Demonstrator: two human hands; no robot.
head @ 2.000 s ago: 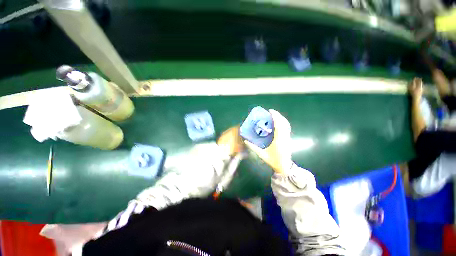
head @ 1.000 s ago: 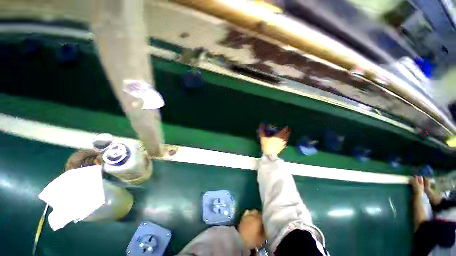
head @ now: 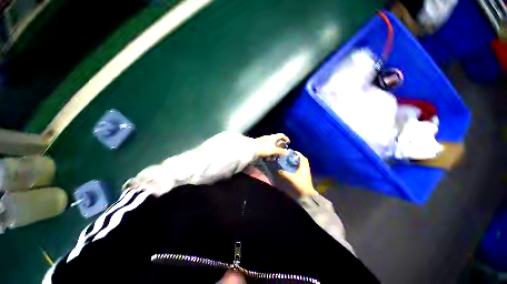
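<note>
My right hand holds a blue-grey socket adaptor close to my body, beyond the bench edge. My left hand is right beside it, fingers curled, with a small shiny dark thing at the fingertips; what it is and whether the hand grips it is too blurred to tell. A second adaptor lies on the green bench at left, metal pins up. A third adaptor lies nearer to me, also pins up.
Two pale yellowish bottles stand at the left edge, by the post. A pale rail borders the bench. A blue tote at right holds white bags and a dark gauge-like part with a red hose.
The view has swung down and to the right. My right hand has come back from the conveyor and now holds an adaptor near my body, beside my left hand.
</note>
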